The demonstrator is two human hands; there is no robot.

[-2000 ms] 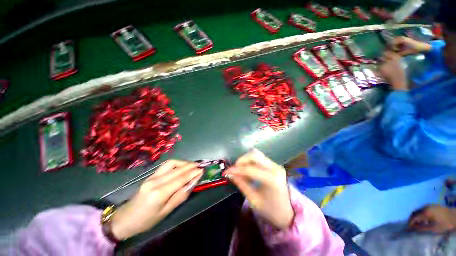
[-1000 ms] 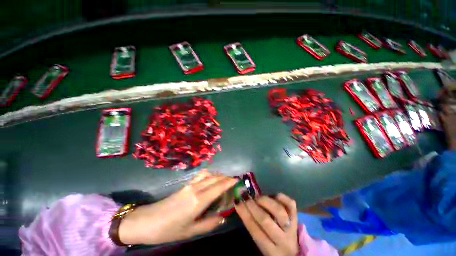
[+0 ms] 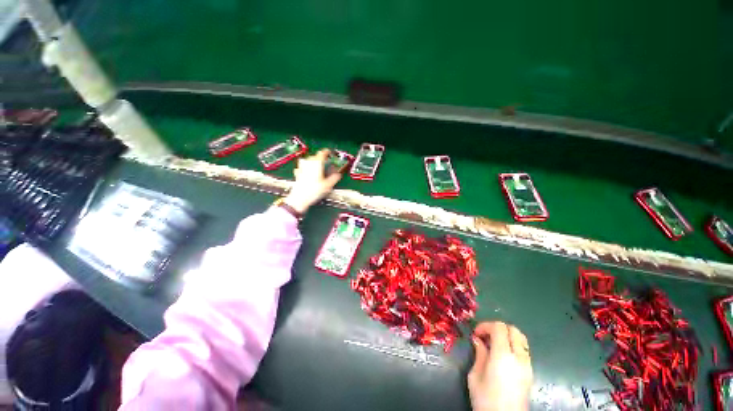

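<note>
My left hand (image 3: 312,181) reaches over the belt edge rail with its fingers on a phone housing (image 3: 338,161) at the conveyor belt. My right hand (image 3: 500,363) is over the bench at the lower right edge of the left pile of side parts (image 3: 422,286), fingertips close together; whether it pinches a part is hidden. Tweezers (image 3: 391,351) lie below that pile. Another phone housing (image 3: 342,245) lies on the bench left of the pile. The right pile of side parts (image 3: 648,341) is at the lower right.
Several housings (image 3: 522,197) lie along the green belt (image 3: 563,172) beyond the worn rail (image 3: 450,220). Parts of handsets (image 3: 726,319) show at the right edge. At left are a shiny sheet-like item (image 3: 131,233), dark stacked items (image 3: 48,181) and a person's dark-haired head (image 3: 56,353).
The view has swung left. My left hand has moved from the held housing near the bench's front edge out to the belt. My right hand has left the housing and is beside the left pile.
</note>
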